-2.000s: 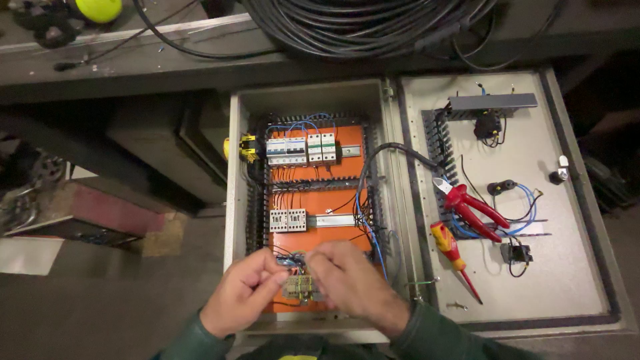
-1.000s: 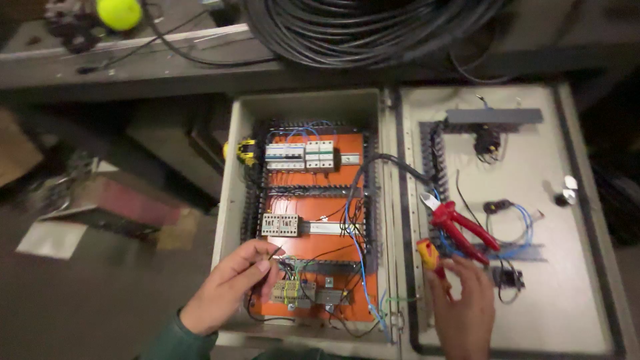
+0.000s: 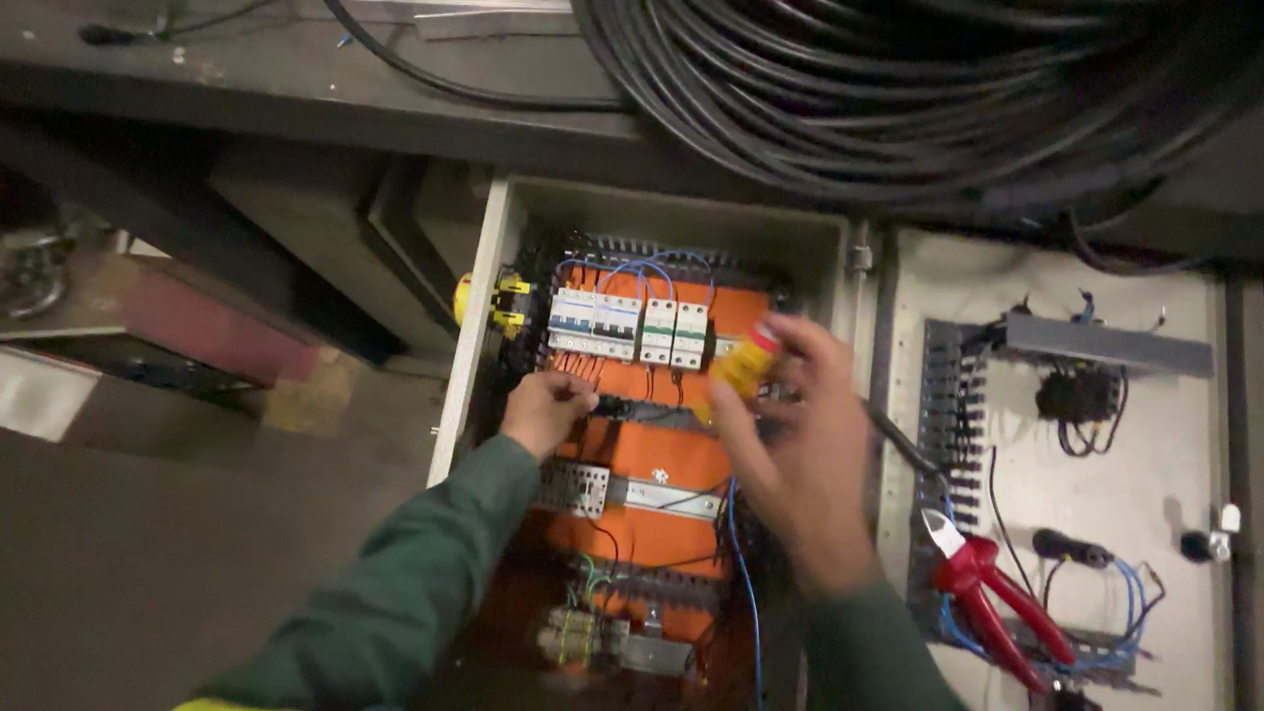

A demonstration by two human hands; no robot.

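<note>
My right hand (image 3: 805, 444) holds a red-and-yellow screwdriver (image 3: 746, 367) by its handle, over the right part of the orange mounting plate (image 3: 671, 444). The hand is blurred and the screwdriver's blade cannot be made out. My left hand (image 3: 553, 407) has thumb and fingertips together at the wires below the circuit breakers (image 3: 592, 324); whether it grips a wire is unclear. Contactors (image 3: 576, 489) sit on a DIN rail lower down, and terminal blocks (image 3: 578, 632) lie near the bottom of the grey enclosure (image 3: 469, 326).
Red-handled cutting pliers (image 3: 997, 602) lie on the open enclosure door (image 3: 1165, 444), beside blue and black wires. A large coil of black cable (image 3: 849, 89) rests on the bench above. A blue wire (image 3: 748, 592) runs down the enclosure's right side.
The screwdriver lay on the door two seconds ago; my right hand has taken it and brought it over the enclosure. My left hand has moved up from the terminal blocks to the breakers.
</note>
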